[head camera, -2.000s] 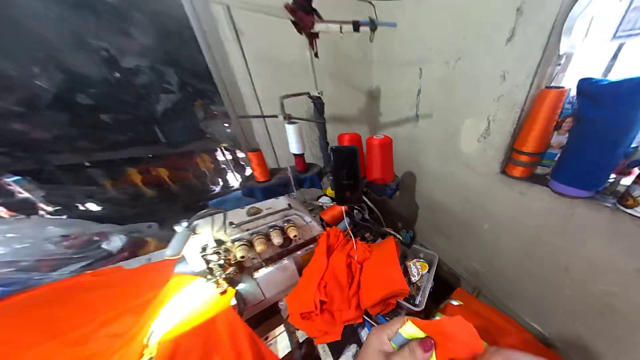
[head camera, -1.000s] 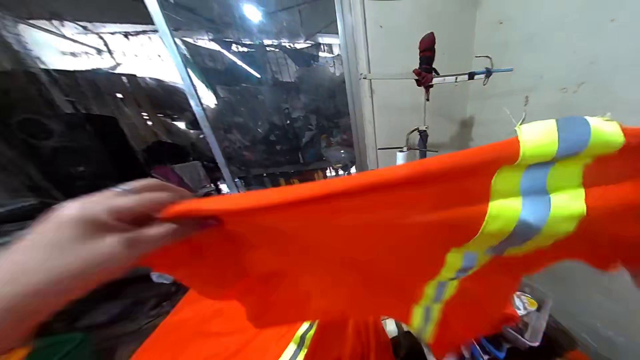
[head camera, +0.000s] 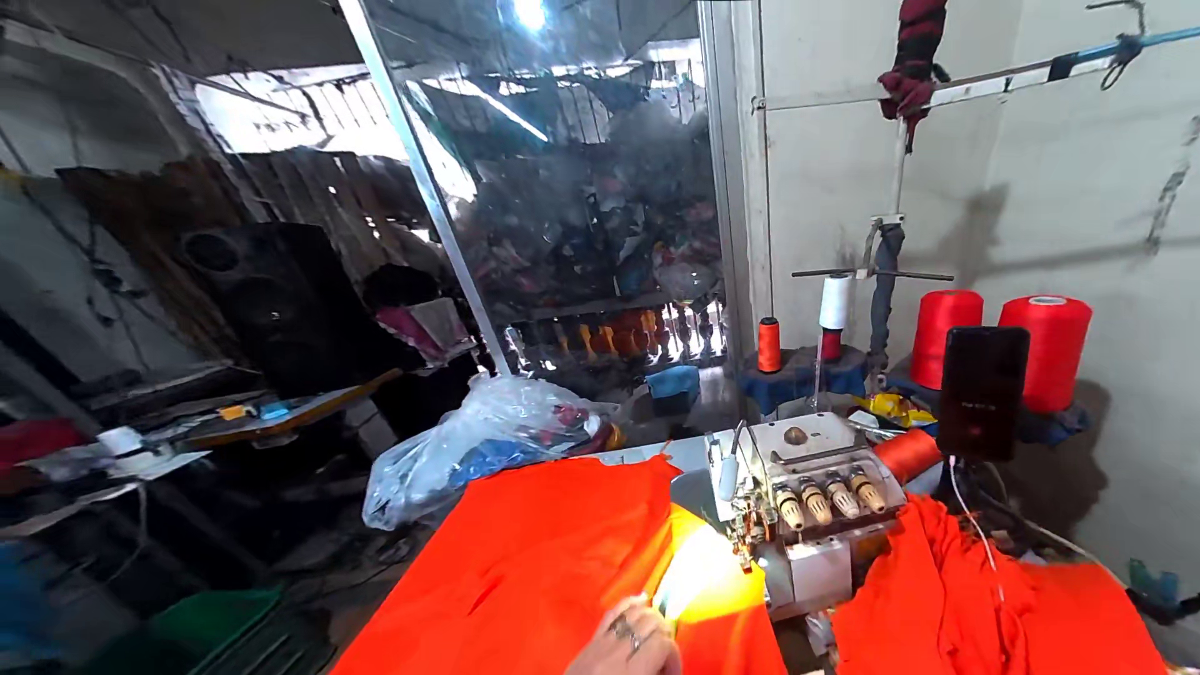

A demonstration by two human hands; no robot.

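My left hand (head camera: 628, 642), with rings on it, is at the bottom centre, fingers curled against the orange fabric (head camera: 534, 553) beside its brightly lit yellow reflective strip (head camera: 708, 572). Whether the fingers pinch the cloth is not clear. That cloth spreads left of the needle area of an overlock sewing machine (head camera: 811, 553), whose lamp shines on the strip. Several tension dials (head camera: 817, 502) line the machine's front. More orange fabric (head camera: 947, 600) lies bunched at its right. My right hand is out of view.
Red thread cones (head camera: 1045, 352) and a phone (head camera: 982, 394) with a white cable stand behind the machine at the right. White (head camera: 835, 302) and orange (head camera: 769, 345) thread spools are further back. A clear plastic bag (head camera: 469, 445) lies behind the fabric. A green container (head camera: 202, 633) is at lower left.
The orange piece with reflective strips, held up across the view one second ago, is no longer raised. My left hand has come down from the left to the cloth by the machine.
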